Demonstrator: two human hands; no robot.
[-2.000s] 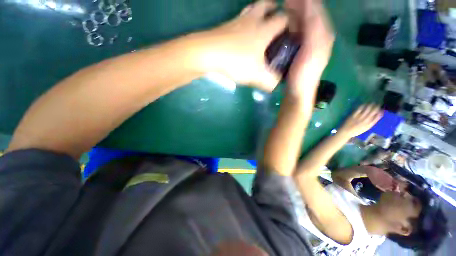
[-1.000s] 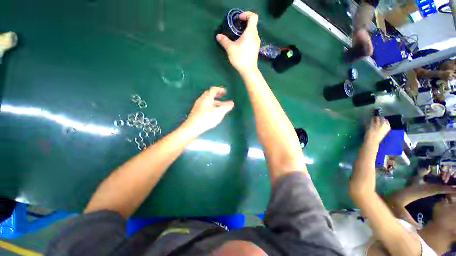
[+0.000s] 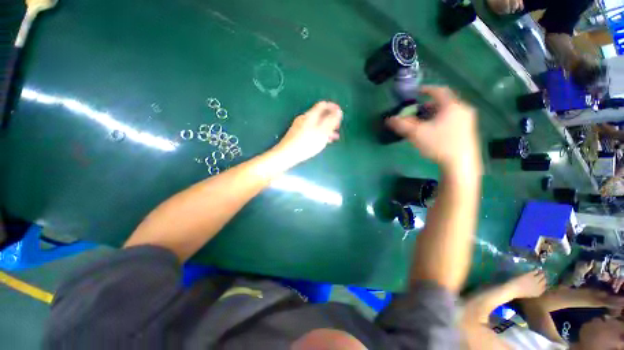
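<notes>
My left hand (image 3: 311, 133) is over the green bench, fingers loosely curled, with nothing seen in it. My right hand (image 3: 441, 130) is blurred, with its fingers at a black housing (image 3: 391, 130) that has a green spot at its mouth. How firmly it holds the housing is unclear. Another black cylindrical unit (image 3: 384, 63) with a ringed end lies just beyond, and a blurred clear and pale part (image 3: 408, 81) lies between the two. More black units (image 3: 412, 191) lie near my right forearm.
Silver rings (image 3: 217, 140) lie loose to the left, with a clear ring (image 3: 268, 77) beyond them. A long-handled tool with a cream head (image 3: 40, 5) is at far left. A blue box (image 3: 540, 227) and another person's arm (image 3: 510, 290) are at right. Black units (image 3: 508, 147) stand along the bench.
My right hand has left the ringed unit and moved right and nearer to the green-spotted housing. My left hand stays empty-looking over the bench. The view has shifted.
</notes>
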